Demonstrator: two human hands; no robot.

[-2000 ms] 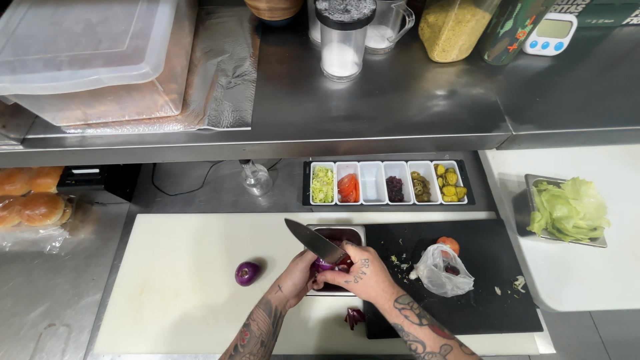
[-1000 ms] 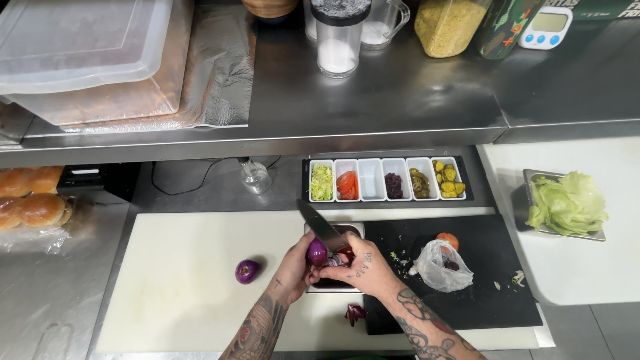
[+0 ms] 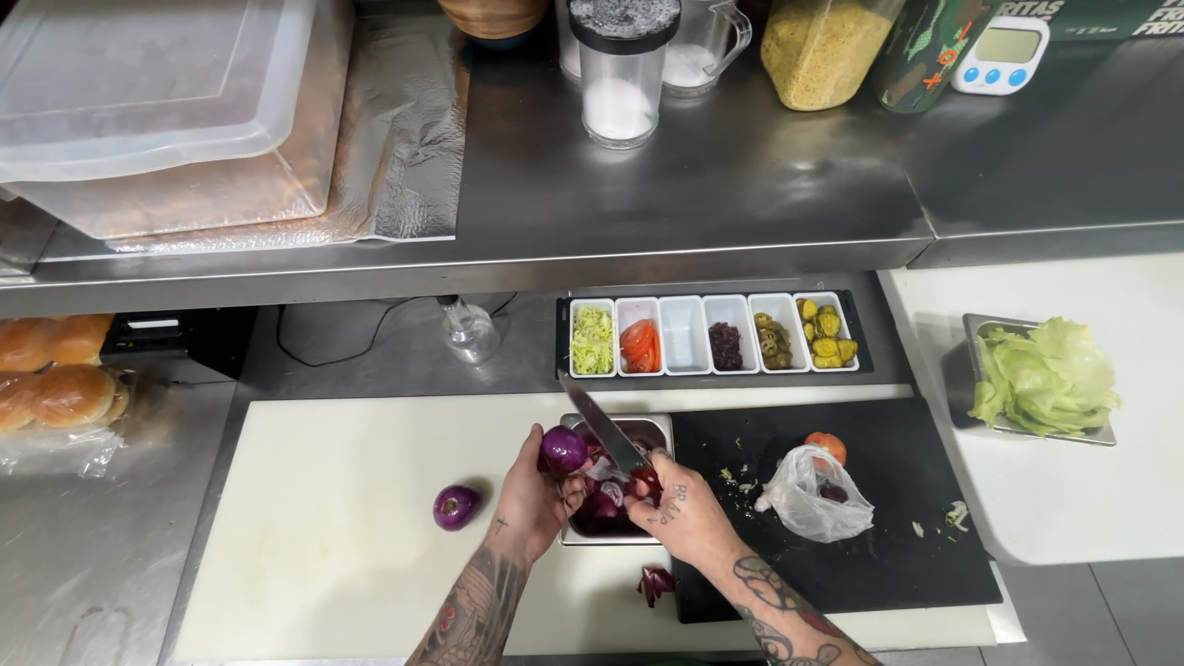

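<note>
My left hand (image 3: 534,499) holds a purple red onion (image 3: 563,450) above the left side of a steel container (image 3: 666,532). In my right hand (image 3: 680,509) is the red handle of a kitchen knife (image 3: 606,427), its blade pointing up and to the left, close beside the onion. Red onion pieces and skins (image 3: 606,499) lie in the container under both hands. Another whole red onion (image 3: 456,507) rests on the white cutting board (image 3: 314,527) to the left. A bit of purple peel (image 3: 655,585) lies below the container.
A black board (image 3: 768,592) carries a plastic bag (image 3: 814,504) and a tomato (image 3: 825,449). Behind it stands a topping tray (image 3: 684,335), with a glass bottle (image 3: 469,331) to its left. Lettuce (image 3: 1045,379) fills a steel pan at right. A steel shelf (image 3: 740,203) spans above.
The onion in my left hand, largely hidden at first, has come up into view left of the blade. The knife has turned to a steeper angle.
</note>
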